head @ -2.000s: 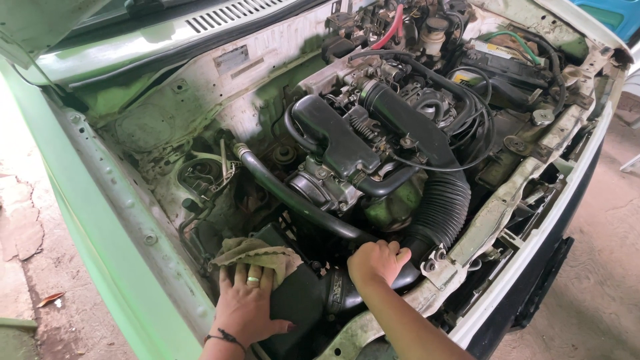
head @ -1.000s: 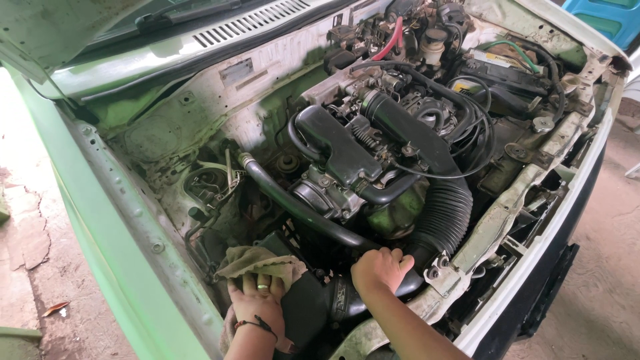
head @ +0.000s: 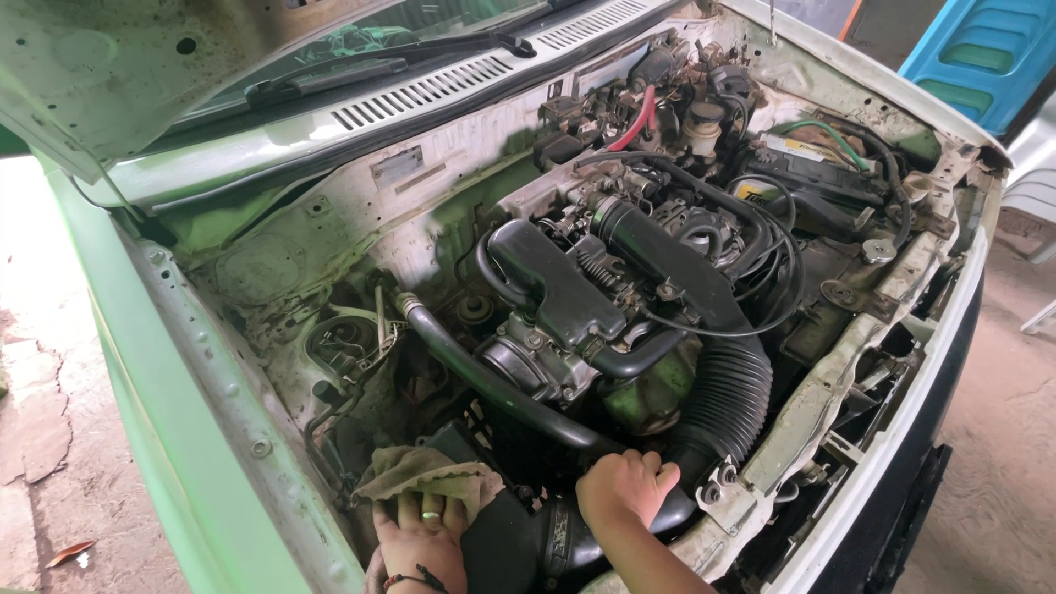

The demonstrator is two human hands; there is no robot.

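Observation:
In the open engine bay, my left hand (head: 422, 540) presses a dirty beige cloth (head: 429, 478) against the black plastic box (head: 499, 536) at the bay's near corner; a ring and a bracelet show on it. My right hand (head: 623, 491) is closed around a black pipe (head: 678, 510), close to the end of a long black hose (head: 503, 388). Its fingertips are partly hidden. Just beyond it, a ribbed black intake hose (head: 726, 392) curves up to a smooth black air duct (head: 660, 256) on the engine.
The green fender (head: 165, 396) runs along the left, and the front crossmember (head: 808, 412) along the right. A car battery (head: 813, 177) sits at the far right of the bay. The raised hood (head: 140, 66) fills the upper left. Blue plastic (head: 982, 58) stands beyond the car.
My left hand and the cloth have shifted slightly over the black box. My right hand has stayed at the same pipe.

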